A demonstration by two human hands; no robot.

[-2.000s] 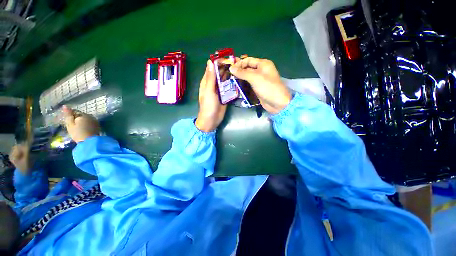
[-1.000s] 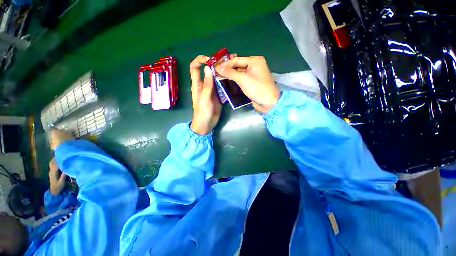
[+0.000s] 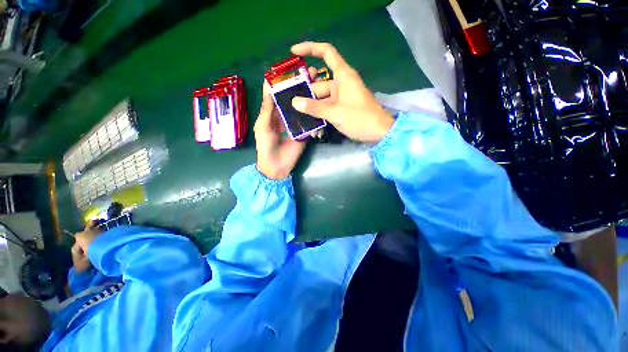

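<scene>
A red-edged phone housing (image 3: 288, 67) is held between my hands over the green bench. A dark display module with a white border (image 3: 297, 110) lies over its face, and an orange strip shows at the top end below the red rim. My left hand (image 3: 275, 141) grips the housing from the left side and below. My right hand (image 3: 344, 100) has its thumb on the dark screen and its other fingers at the right side, the index finger raised. Whether the display sits fully in the housing cannot be told.
Several red-rimmed housings (image 3: 224, 117) are stacked left of my hands. A glossy black tray (image 3: 551, 130) is at right, with a red part (image 3: 476, 40) at its edge and a white sheet (image 3: 430, 45) beside it. Clear gridded trays (image 3: 103, 137) and another person's blue sleeve (image 3: 148, 258) are at left.
The display, held at an angle beside the housing before, now lies over the housing's face. My right thumb has moved onto the screen. The neighbouring person's hands have moved lower.
</scene>
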